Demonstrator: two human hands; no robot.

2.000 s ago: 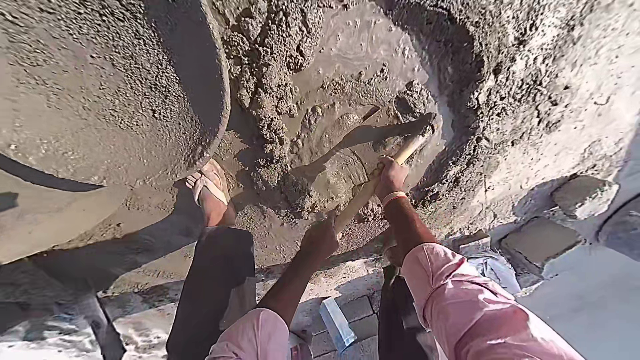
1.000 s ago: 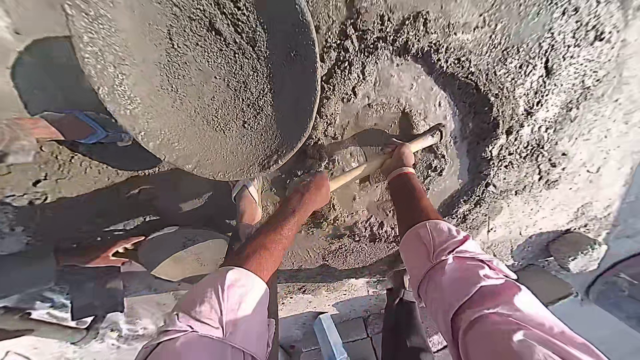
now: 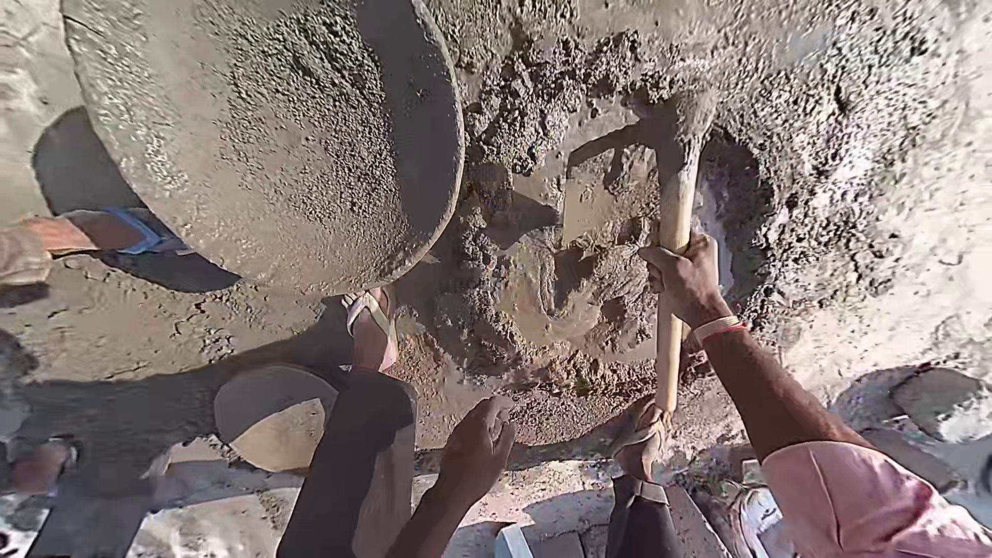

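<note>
My right hand [image 3: 686, 279] is closed around the wooden handle [image 3: 676, 209] of a hoe-like tool, just above the handle's middle. The tool's mortar-caked head [image 3: 686, 116] is at the far end, over a pool of wet mortar [image 3: 558, 294]; its blade is hard to make out. My left hand [image 3: 477, 446] is off the handle, low and left of it, with fingers loosely curled and nothing seen in them. The handle's lower end is beside my right foot. A large round mortar-coated pan [image 3: 310, 155] holding grainy mix is at the upper left.
Thick mortar [image 3: 806, 139] rings the pool. My sandalled left foot [image 3: 372, 325] is by the pan's edge. Another person's sandalled foot [image 3: 108, 231] is at the left. A small round disc or pan [image 3: 275, 418] lies lower left, stones [image 3: 938, 403] at the right, bricks [image 3: 558, 542] at the bottom.
My left hand has let go of the handle and moved down toward me. The handle has swung from slanting to nearly upright in view, still in my right hand.
</note>
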